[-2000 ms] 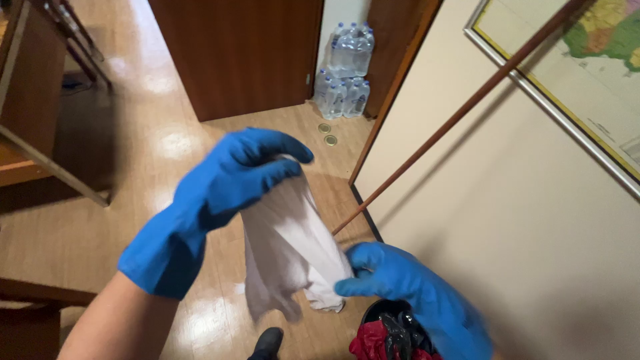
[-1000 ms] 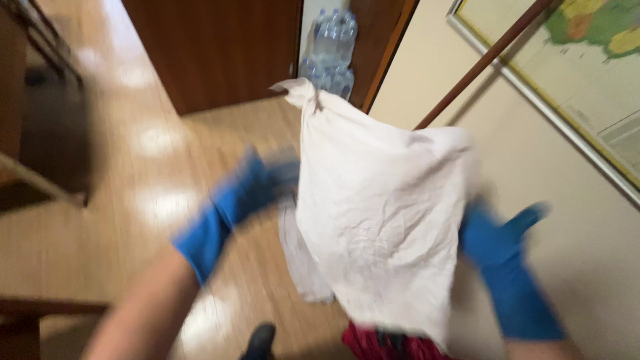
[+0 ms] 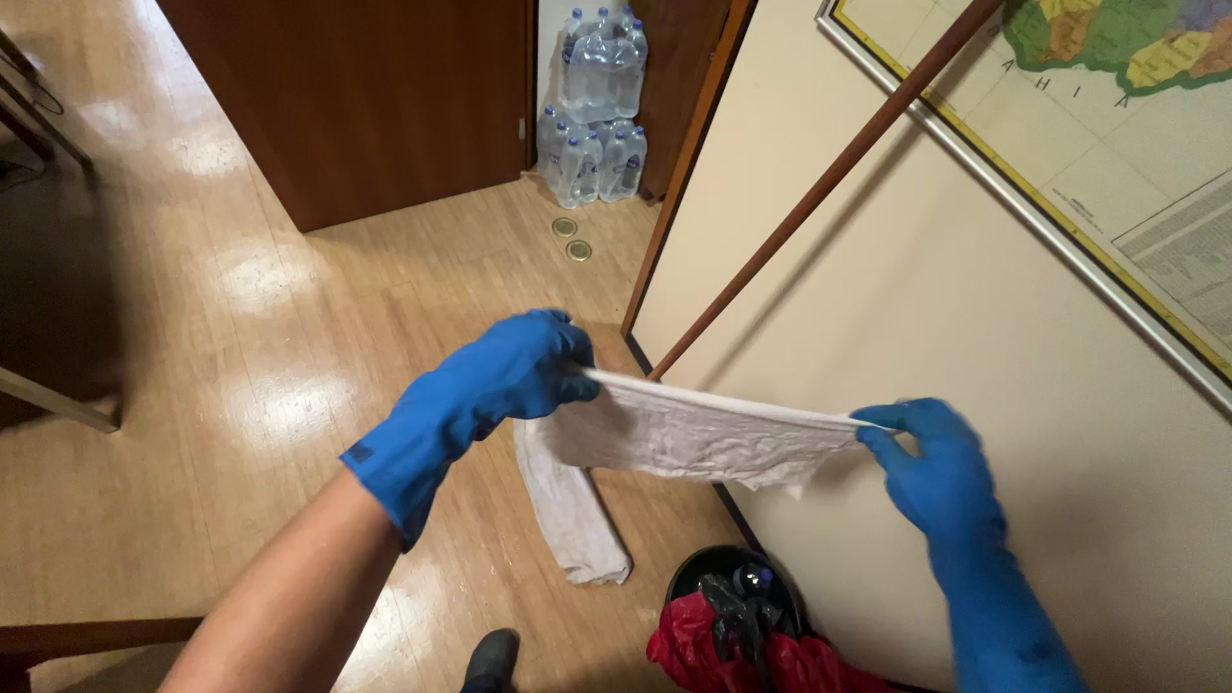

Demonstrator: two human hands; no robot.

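A white cloth is stretched between my two hands, its top edge nearly level and its lower edge hanging loose. My left hand, in a blue rubber glove, pinches the cloth's left end. My right hand, gloved alike, grips the right corner between thumb and fingers. Below my left hand, a second strip of white cloth reaches down toward the floor; whether it joins the held cloth cannot be told. A reddish-brown wooden pole leans along the wall behind the cloth, its lower end hidden.
A black bin with red and black plastic bags and a bottle stands by the wall. Packs of water bottles are stacked beside a brown wooden door. A framed map hangs at right. A dark shoe shows below.
One second ago the cloth was spread out broad with both hands apart from much of it; now it is a narrow band held taut between them. Two seconds ago it hung bunched from my left hand.
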